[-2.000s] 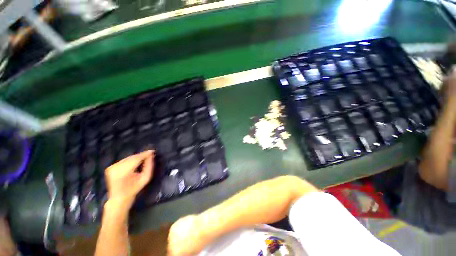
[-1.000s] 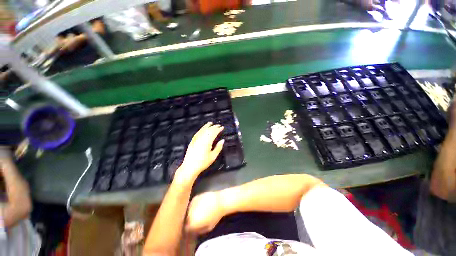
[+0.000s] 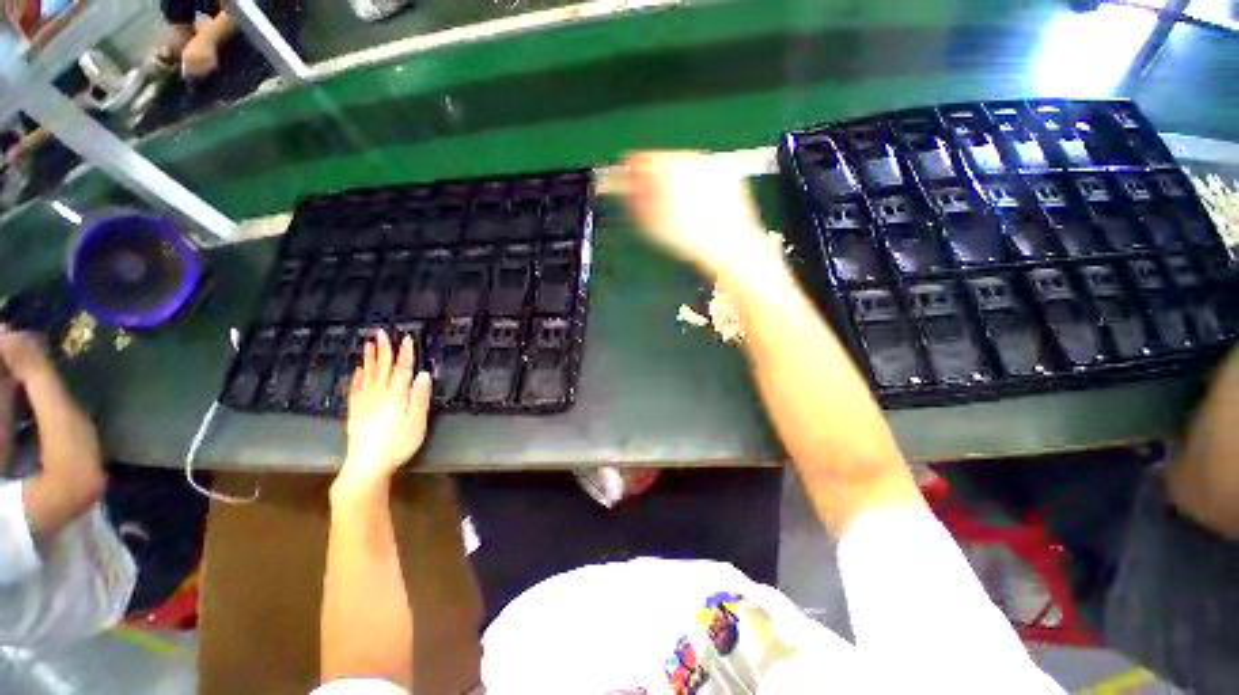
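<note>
A black tray (image 3: 279, 306) with rows of pockets lies on the bench at left; dark oblong shapes, which look like housings, sit in its pockets. My left hand (image 3: 387, 414) lies palm down at its front row, fingers slightly spread, with nothing visible held. My right hand (image 3: 686, 204) is motion-blurred, stretched forward between the two trays near the pale edge strip; whether it holds anything cannot be told. A pile of small pale pieces (image 3: 727, 315) is partly hidden by my right forearm. A glossy black tray (image 3: 951, 278), with a thick layered front edge, lies at right.
A purple-rimmed round object, perhaps a fan (image 3: 136, 272), stands at far left near a hanging white cable (image 3: 204, 448). A raised green surface (image 3: 516, 116) runs behind the trays. Neighbours' arms show at both sides. Brown cardboard (image 3: 258, 584) is under the bench.
My left hand has moved from the left tray's right side to its front row. My right arm, folded at the bench's front edge before, now stretches forward over the pale pieces. The view has shifted.
</note>
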